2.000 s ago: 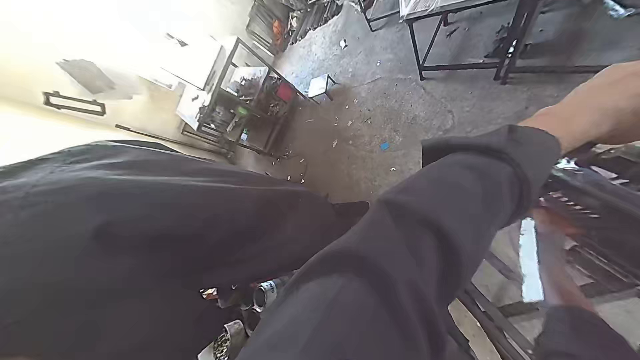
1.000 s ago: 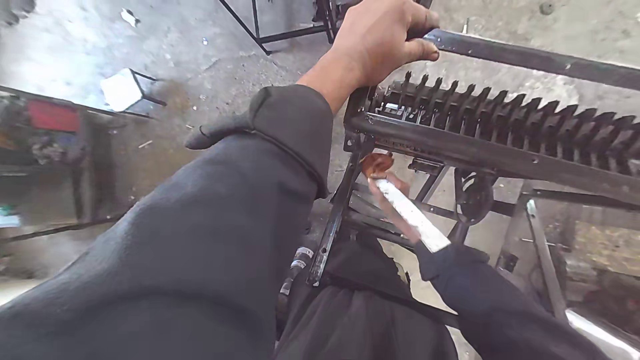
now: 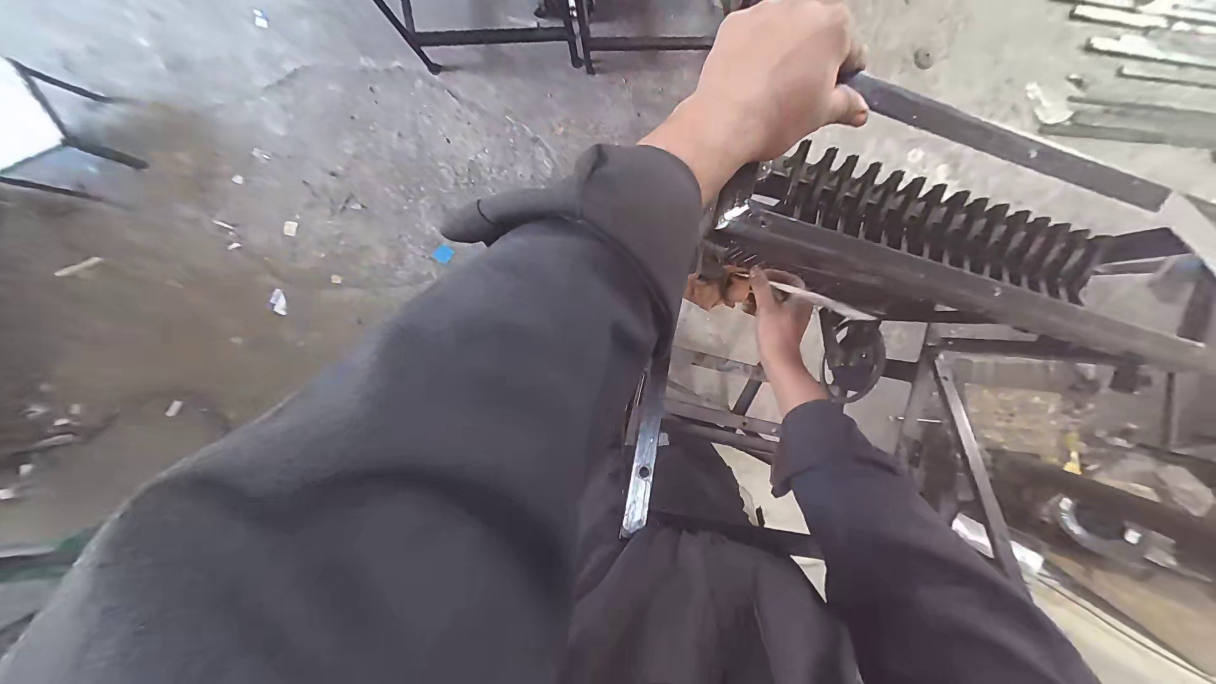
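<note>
My left hand (image 3: pixel 774 81) is closed around the end of a dark metal bar (image 3: pixel 1007 142) at the top of a metal frame. Below that bar runs a row of dark metal teeth (image 3: pixel 931 214), beside a long dark beam (image 3: pixel 950 271). Lower down, my right hand (image 3: pixel 784 323) holds a thin, pale flat strip (image 3: pixel 822 299) under the beam's near end. Just left of its fingers is an orange-brown thing (image 3: pixel 708 290) that I cannot identify. A round dark wheel or pulley (image 3: pixel 855 359) hangs right of my right hand.
A steel bar with a hole (image 3: pixel 643 470) slopes down between my arms. Frame legs (image 3: pixel 978 465) and metal parts fill the lower right. Long metal strips (image 3: pixel 1140 47) lie on the floor at the upper right. A white-topped stool (image 3: pixel 24 119) stands at far left; small scraps litter the floor.
The view has swung across to the toothed frame since the oldest frame. My left hand stays on the frame's end. The strip in my right hand, broad side showing a second ago, now appears nearly edge-on.
</note>
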